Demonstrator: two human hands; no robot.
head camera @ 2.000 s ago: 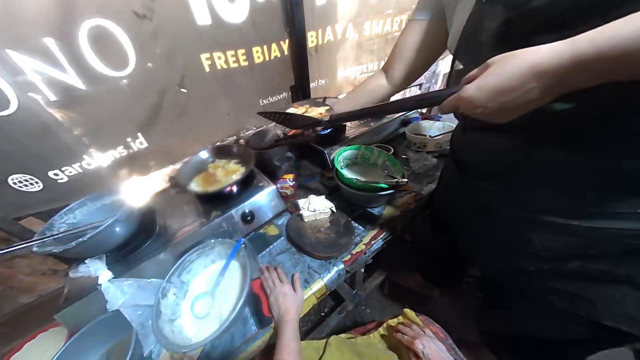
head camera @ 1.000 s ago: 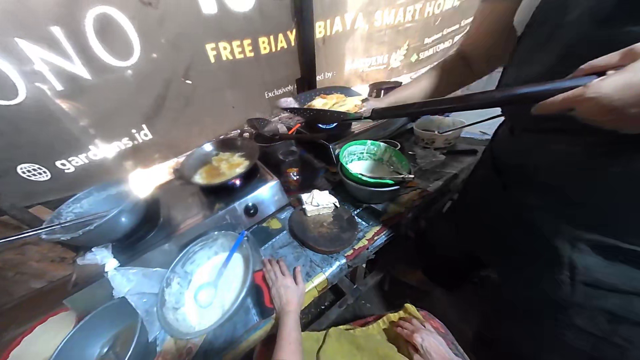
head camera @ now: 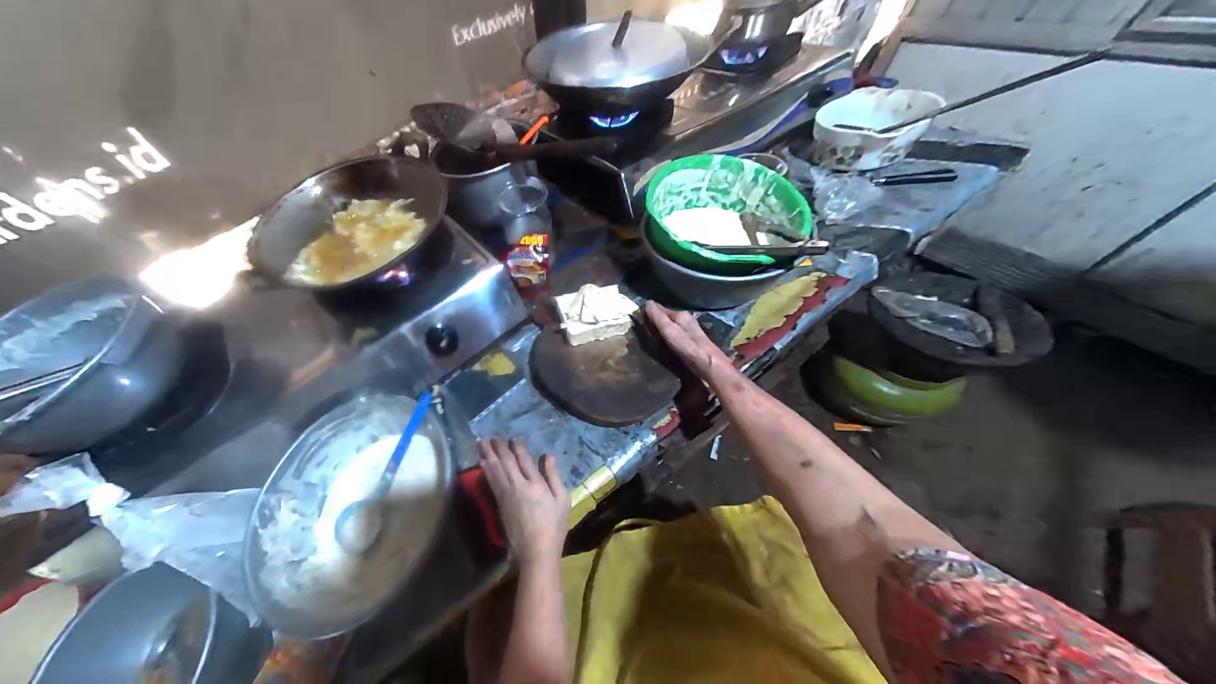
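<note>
My left hand (head camera: 527, 499) lies palm down with spread fingers on the table edge, just right of a metal bowl of white batter (head camera: 285, 570) with a blue-handled ladle (head camera: 408, 442) in it. My right hand (head camera: 686, 340) reaches to the right rim of a round dark wooden board (head camera: 608, 385), its fingers near a white block, possibly tofu (head camera: 596, 313), on the board; whether it touches the board I cannot tell. Behind that hand a green bowl (head camera: 665, 190) with white batter and a utensil is nested in a grey bowl (head camera: 708, 290).
A pan (head camera: 271, 233) with yellow food frying sits on the left stove (head camera: 465, 313). A lidded wok (head camera: 608, 71) stands over a blue flame. A printed plastic cup (head camera: 527, 256) is behind the board. At right are a white pot (head camera: 879, 123) and a stone mortar (head camera: 1031, 332).
My right hand has moved from the yellow cloth on my lap up to the board. The other person with the long spatula is out of view. A lid now covers the far wok.
</note>
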